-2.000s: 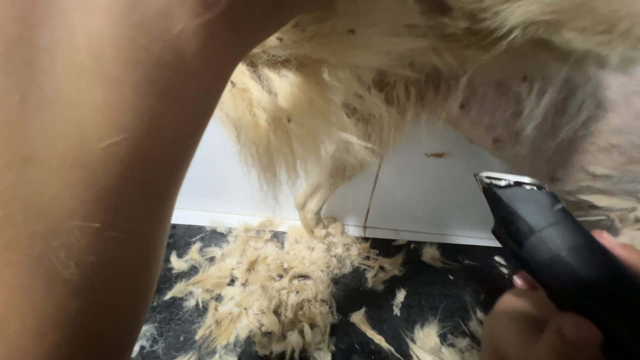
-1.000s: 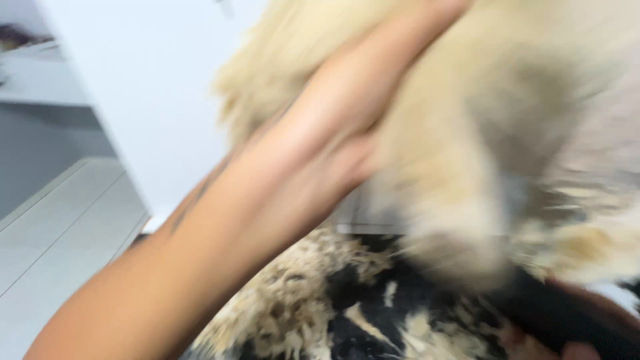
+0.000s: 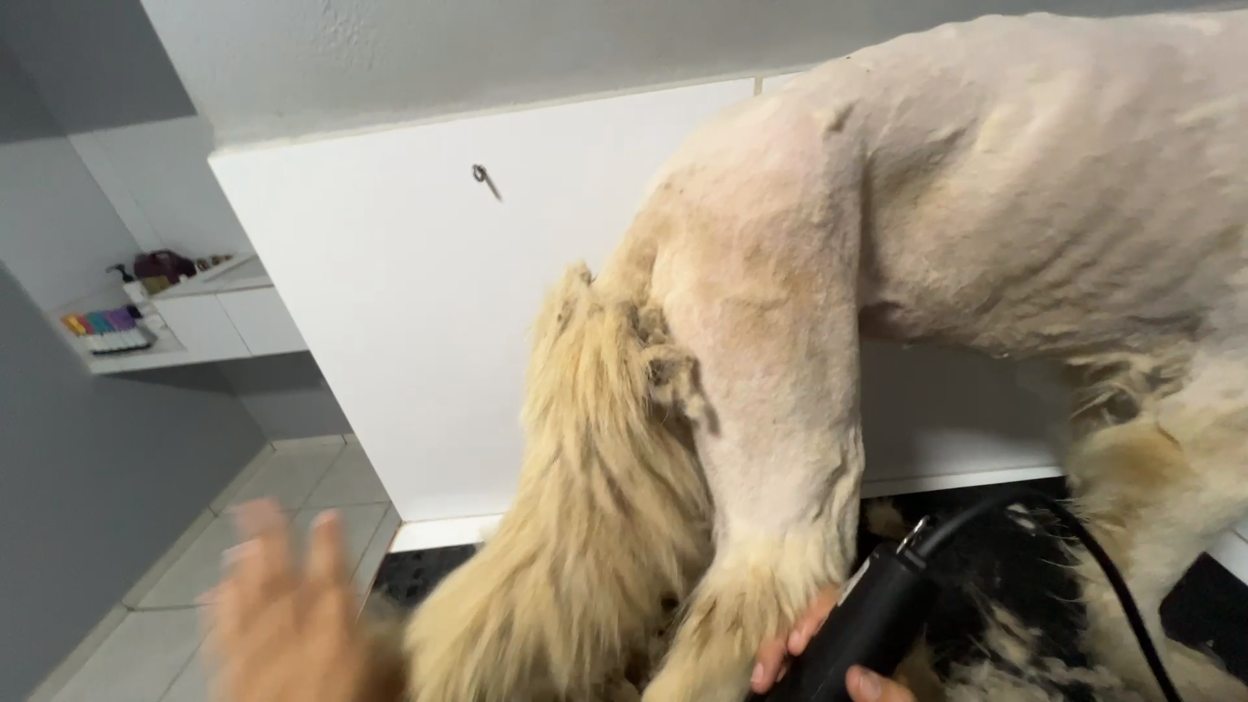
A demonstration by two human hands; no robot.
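Observation:
A dog [image 3: 1053,185] stands side-on, its back and upper hind leg clipped close, with long cream fur on its tail [image 3: 595,458] and lower legs. My right hand [image 3: 829,643] holds black electric clippers [image 3: 868,614], cord end up, beside the shaggy lower hind leg [image 3: 751,604]; the blade end is out of frame. My left hand [image 3: 292,604], blurred, is raised at the lower left with its fingers apart and nothing seen in it, left of the tail.
A black power cord [image 3: 1092,536] loops in front of the front leg. Cut fur [image 3: 1024,673] lies on the black mat [image 3: 975,575]. Behind the dog is a white panel [image 3: 409,292] with a metal eye hook [image 3: 479,174]. Bottles stand on a shelf [image 3: 195,356] at the left.
My left arm has moved off the dog to the lower left, and the hand is now apart from the fur. The clippers now point downward, cord end up. The view has swung up and left.

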